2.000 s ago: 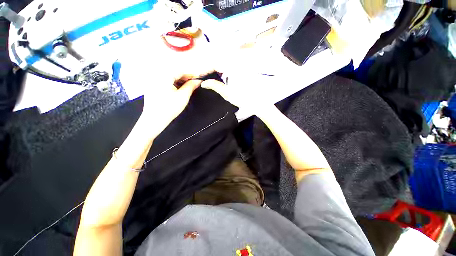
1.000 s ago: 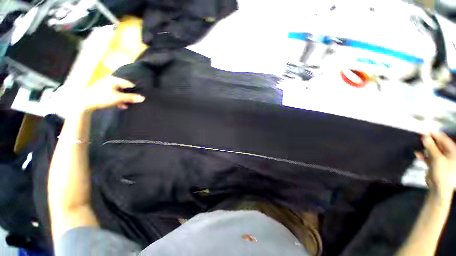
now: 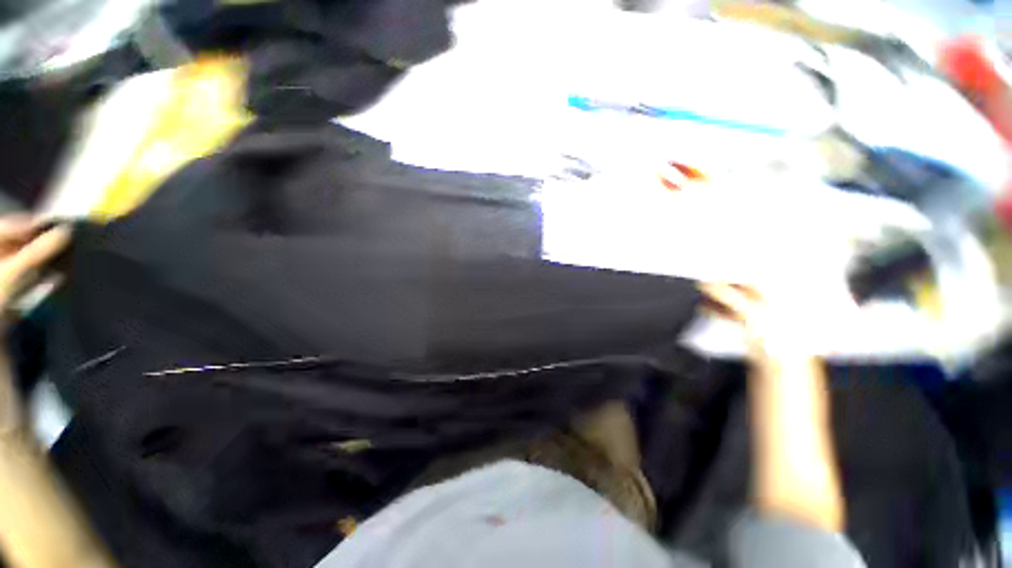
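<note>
The black lining fabric (image 3: 366, 294) lies stretched across the front of the machine table and hangs toward my lap. A thin white thread line (image 3: 488, 374) runs along its lower part, with a break in the middle. My left hand (image 3: 31, 257) is at the far left edge of the picture, partly cut off, its fingers pinching the cloth. My right hand (image 3: 735, 302) is blurred and holds the right end of the cloth at the table's front edge.
The white sewing machine (image 3: 688, 78) with its blue stripe stands behind the cloth. Orange-red scissors handles (image 3: 682, 175) lie near it. A yellow and white item (image 3: 167, 139) is at the left, and dark garment pieces (image 3: 344, 44) are piled at the back.
The view has swung left from the machine since two seconds ago. My hands have gone from close together to wide apart. Since one second ago, the cloth and both hands appear further left.
</note>
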